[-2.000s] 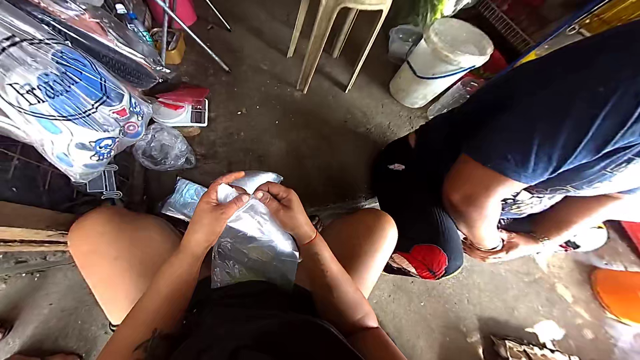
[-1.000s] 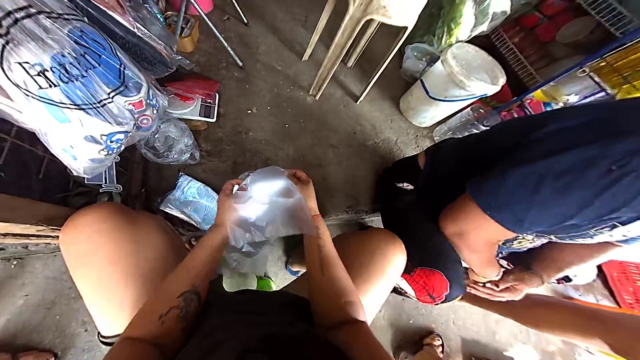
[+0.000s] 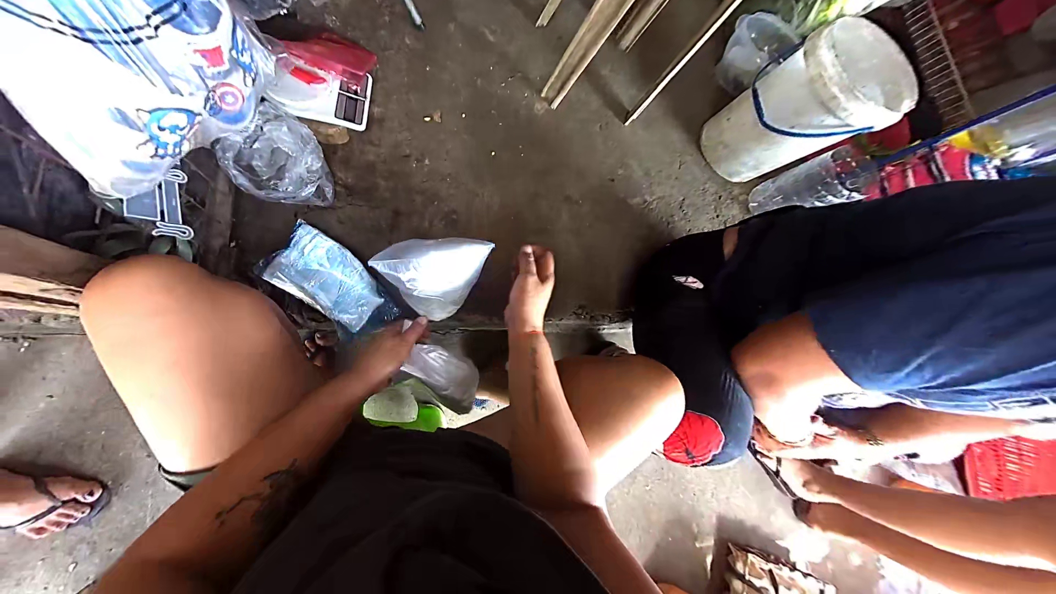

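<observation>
My left hand (image 3: 394, 353) is low between the knees, thumb raised, beside a translucent plastic bag (image 3: 443, 373); whether its fingers grip the bag cannot be told. My right hand (image 3: 530, 289) is raised to the right, its fingers curled with nothing visible in them. Between and ahead of the hands, a puffed plastic bag with whitish contents (image 3: 437, 276) sits on the floor. Left of it lies a blue-tinted clear plastic packet (image 3: 326, 276). Below the left hand, a green and whitish object (image 3: 404, 406) is partly hidden.
A person in a dark blue shirt (image 3: 932, 289) bends close at my right. Beyond stand a white bucket (image 3: 767, 124) and chair legs (image 3: 590, 49). At left are a crumpled clear bag (image 3: 276, 157), a white and red device (image 3: 330, 91) and a large printed plastic bag (image 3: 124, 107).
My hands have moved apart; one second ago both held a translucent bag between them. A puffed bag now sits on the floor ahead, where none showed before.
</observation>
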